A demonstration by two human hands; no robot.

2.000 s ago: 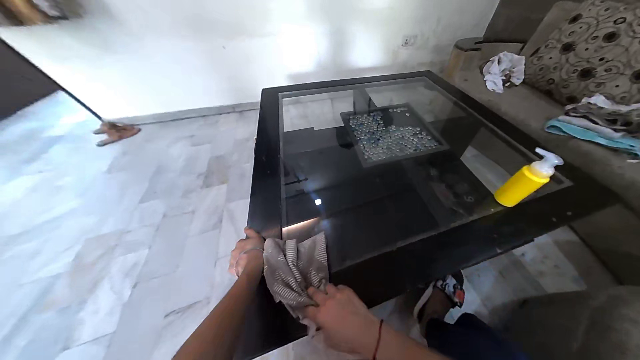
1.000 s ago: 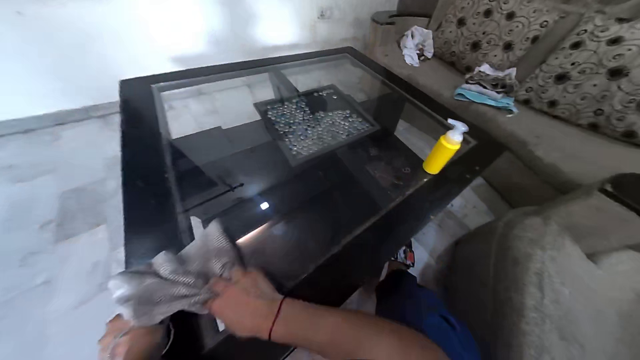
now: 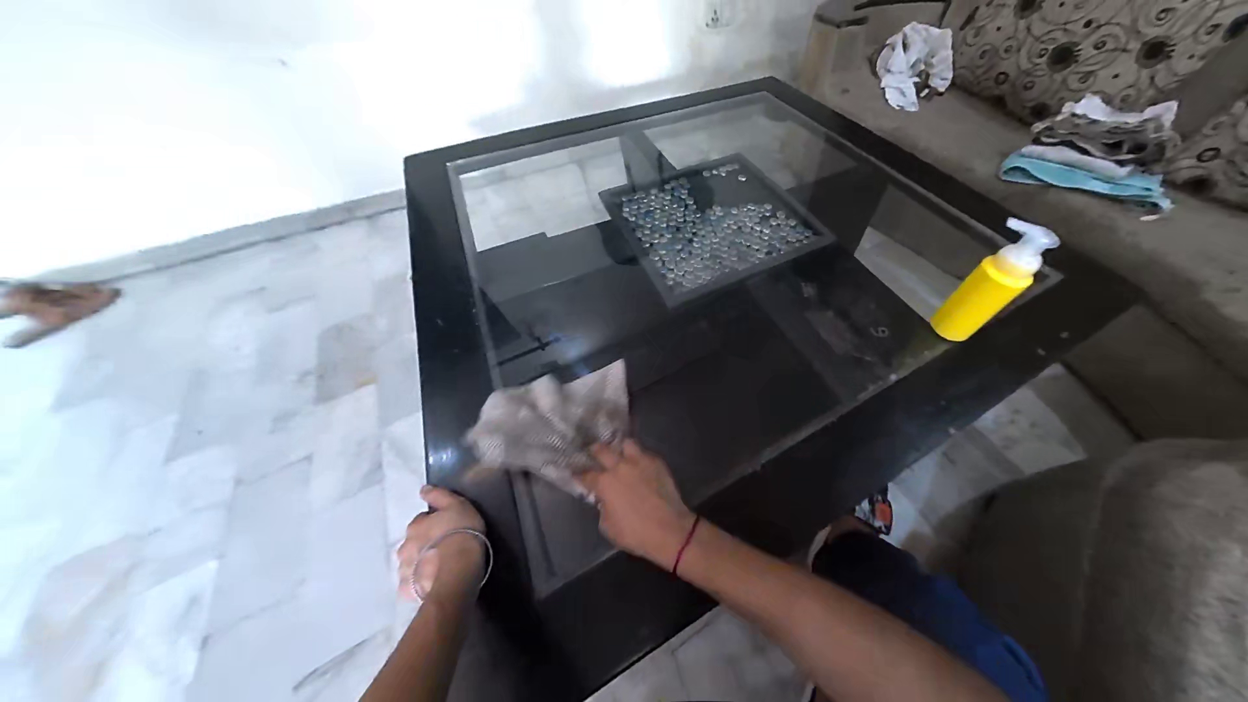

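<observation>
My right hand [image 3: 634,497] is closed on the near edge of a crumpled, patterned grey-beige cloth [image 3: 556,424], which lies spread over the near left corner of the glass-topped table [image 3: 682,380]. At the table's left edge, my left hand [image 3: 444,546], with a bangle at the wrist, rests with its fingers around the black frame and holds no cloth. A yellow pump bottle [image 3: 975,300] with a white head stands on the right side of the tabletop. Under the glass, a square tray [image 3: 673,292] holds many small glass pebbles.
A grey sofa [image 3: 1004,122] with patterned cushions runs along the right, bearing a white cloth [image 3: 915,66] and a stack of folded cloths [image 3: 1092,161]. A rounded grey seat [image 3: 1131,565] is at the lower right. Another person's bare foot [image 3: 58,307] is on the marble floor at left.
The cloth was at the table's near left corner two seconds ago, with both hands close to it. Now my right hand has it farther in over the glass, and my left hand is on the frame.
</observation>
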